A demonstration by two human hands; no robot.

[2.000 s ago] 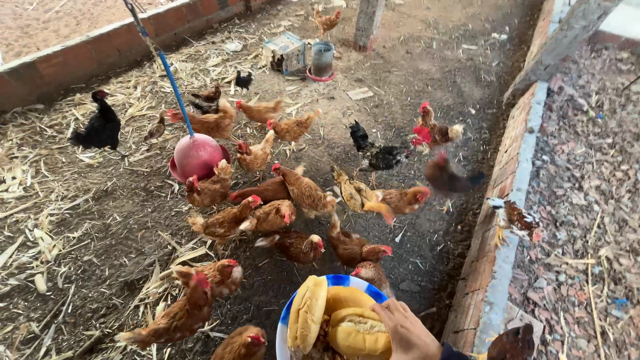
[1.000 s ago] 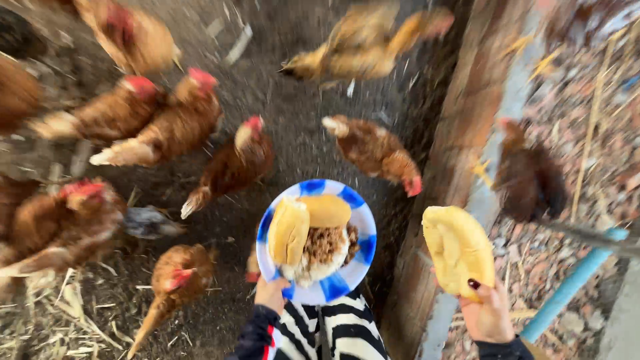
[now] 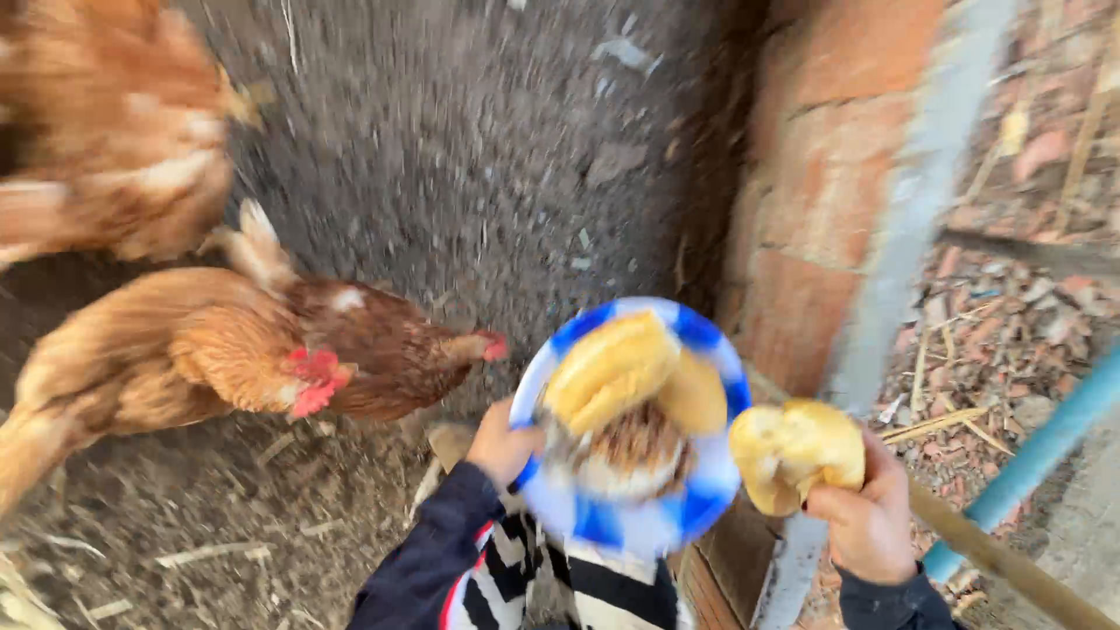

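My left hand [image 3: 505,444] grips the left rim of a blue and white plate [image 3: 604,518]. Two bread rolls lie on the plate, one [image 3: 617,367] across its upper left and another [image 3: 696,395] partly behind it. Below them is a blurred heap of brown and white food [image 3: 634,451]. At the plate's right, my right hand [image 3: 866,516] holds a separate bread roll [image 3: 796,451] with an uneven, torn-looking edge. Left of the plate stands a brown hen [image 3: 166,350] with a red comb, and a darker hen [image 3: 385,350] behind it has its head near the rim.
Another hen [image 3: 114,131] fills the upper left, blurred. A low brick wall [image 3: 822,192] with a grey top edge runs along the right side of the dirt ground [image 3: 490,175]. Beyond it lie rubble, a blue pipe [image 3: 1032,472] and a wooden pole [image 3: 1006,564].
The roll in my right hand has come closer to the plate and its shape looks more broken. Hens now stand nearer the plate on the left. The view has shifted.
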